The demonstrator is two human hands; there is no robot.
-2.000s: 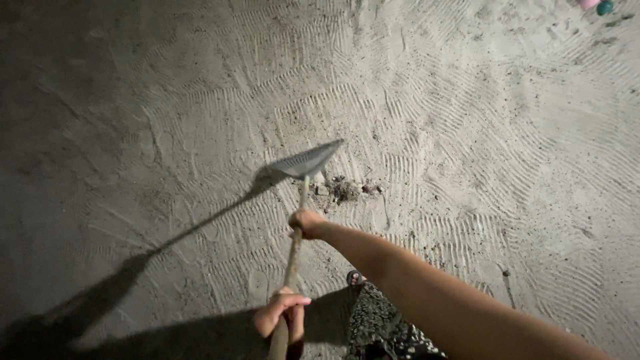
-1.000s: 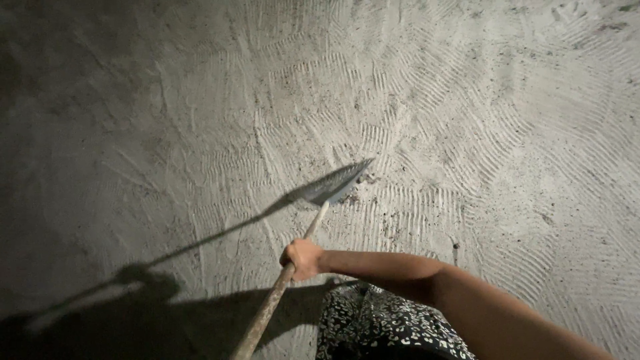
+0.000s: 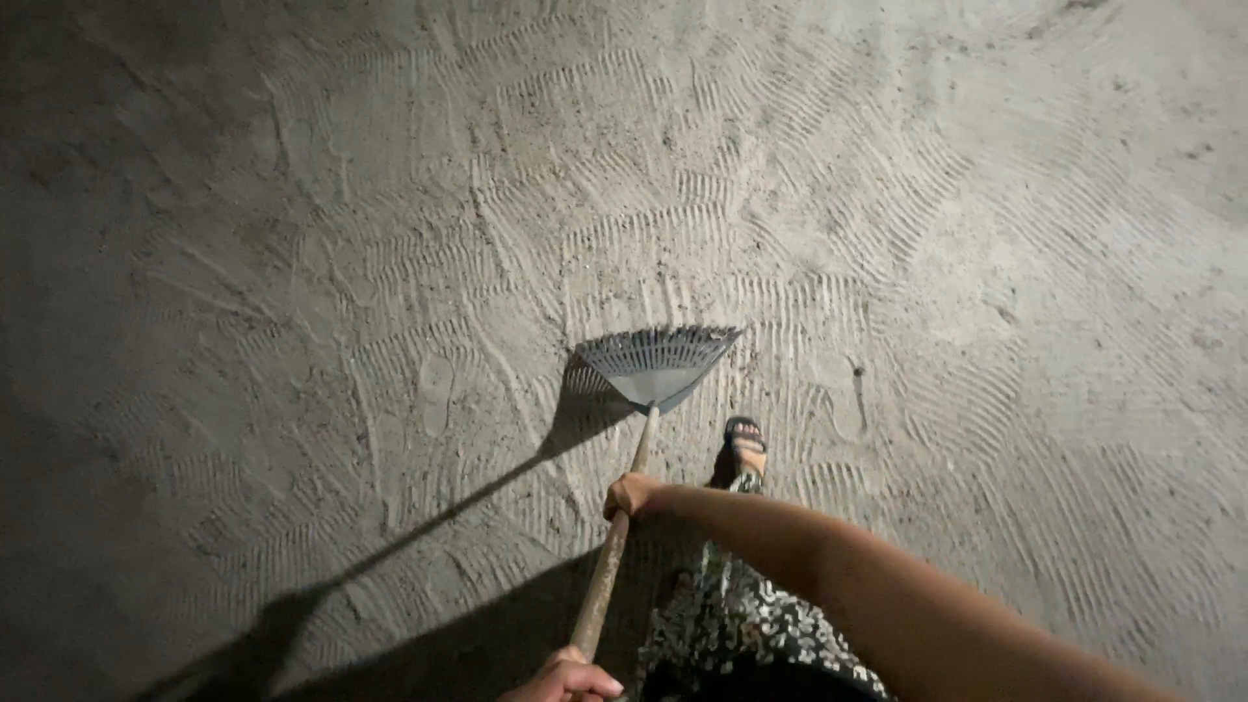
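A leaf rake with a fan-shaped grey head (image 3: pixel 663 366) and a long wooden handle (image 3: pixel 603 580) reaches forward over pale sandy ground. My right hand (image 3: pixel 632 495) grips the handle a short way below the head. Lower down, at the bottom edge of the view, my left hand (image 3: pixel 565 678) is closed around the upper part of the handle and is partly cut off. The tines point away from me, at the ground. Dark bits lie along the tine tips; whether they are caught there is not plain.
Comb-like rake marks and a few shoe prints cover the sandy ground (image 3: pixel 936 380). My foot in a dark sandal (image 3: pixel 746 436) stands right of the handle, below patterned black-and-white clothing (image 3: pixel 760 614). Shadows of the rake and my body fall to the lower left.
The rake head has turned so that its fan now spreads wide to view. The clump of debris seen beside it two seconds ago no longer shows. My sandalled foot has come into view.
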